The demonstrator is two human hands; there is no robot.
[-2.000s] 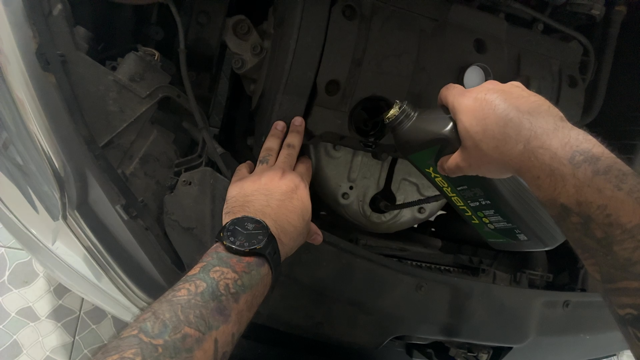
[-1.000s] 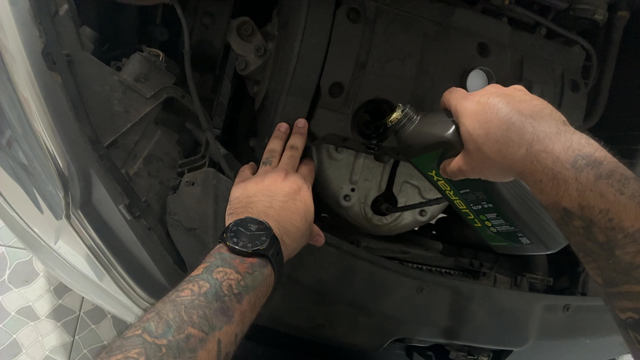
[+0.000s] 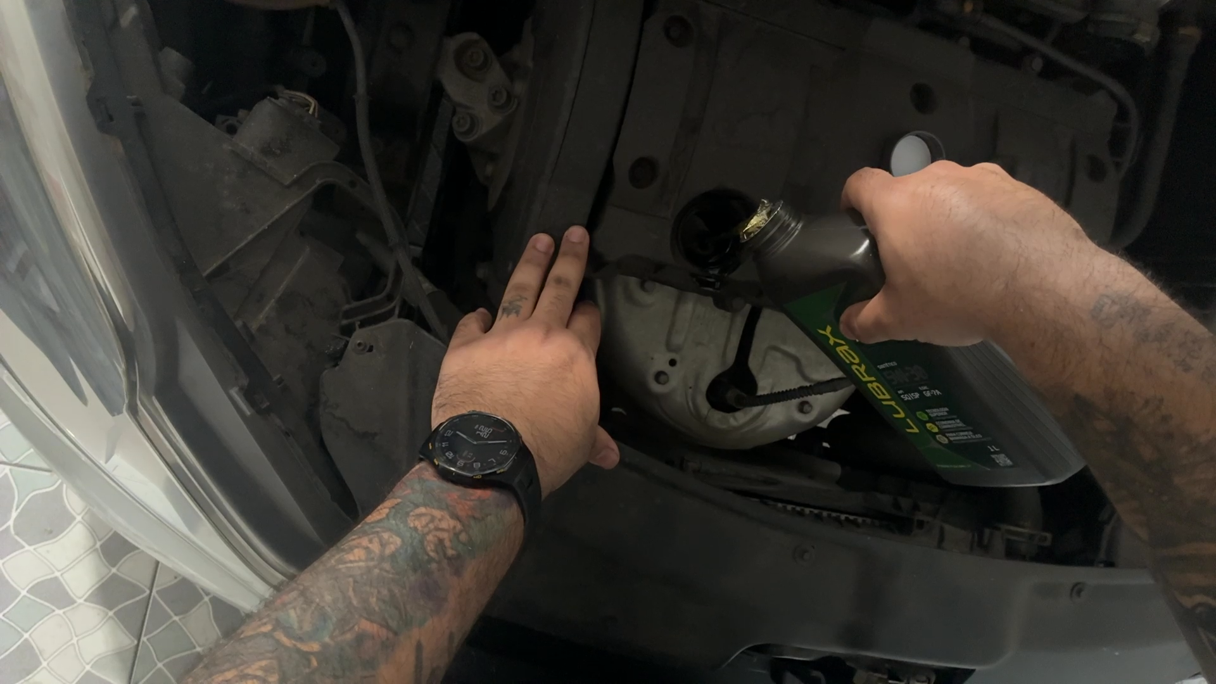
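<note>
My right hand grips a dark Lubrax motor oil bottle with a green label. The bottle is tilted, its mouth with torn foil at the rim of the round dark oil filler opening in the black engine cover. Whether oil is flowing cannot be made out. A cap with a white inside shows just beyond my right knuckles. My left hand, with a black watch on the wrist, rests with fingers extended on a dark part beside the cover, holding nothing.
A metal heat shield lies between my hands, a dark stem and ribbed cable at its middle. The black front panel crosses the near side. At left are the car's light fender, a cable and a metal bracket.
</note>
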